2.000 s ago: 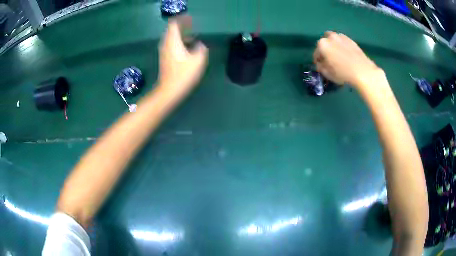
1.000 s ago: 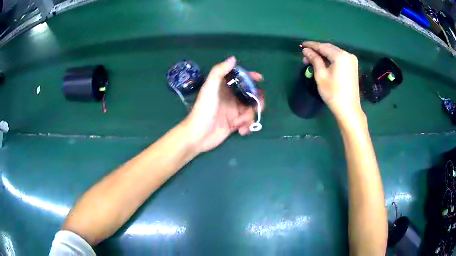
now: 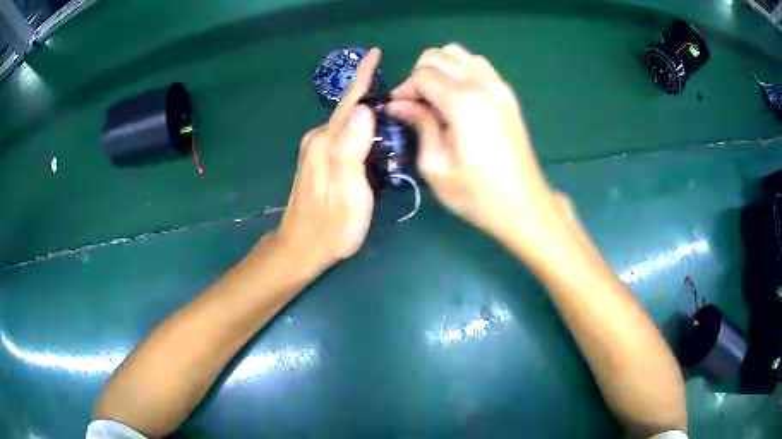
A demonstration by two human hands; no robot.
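My left hand (image 3: 330,184) holds a round circuit board (image 3: 394,147), seen dark and blurred, with a white lead (image 3: 415,199) curling down from it. My right hand (image 3: 467,129) is at the board's upper right edge with its fingertips pinched together there. What the right fingertips pinch is hidden. Another blue circuit board (image 3: 336,74) lies flat just behind my left fingers. No black housing can be made out between my hands.
A black housing (image 3: 141,127) lies on its side at the left, red wire out. A joined unit (image 3: 677,56) lies at the upper right. Another housing (image 3: 717,345) stands tilted at the lower right beside grouped dark housings (image 3: 763,283). A seam (image 3: 129,247) crosses the green surface.
My right hand has moved left from the black housing to the board in my left hand. That housing no longer shows at its former spot. The view has shifted.
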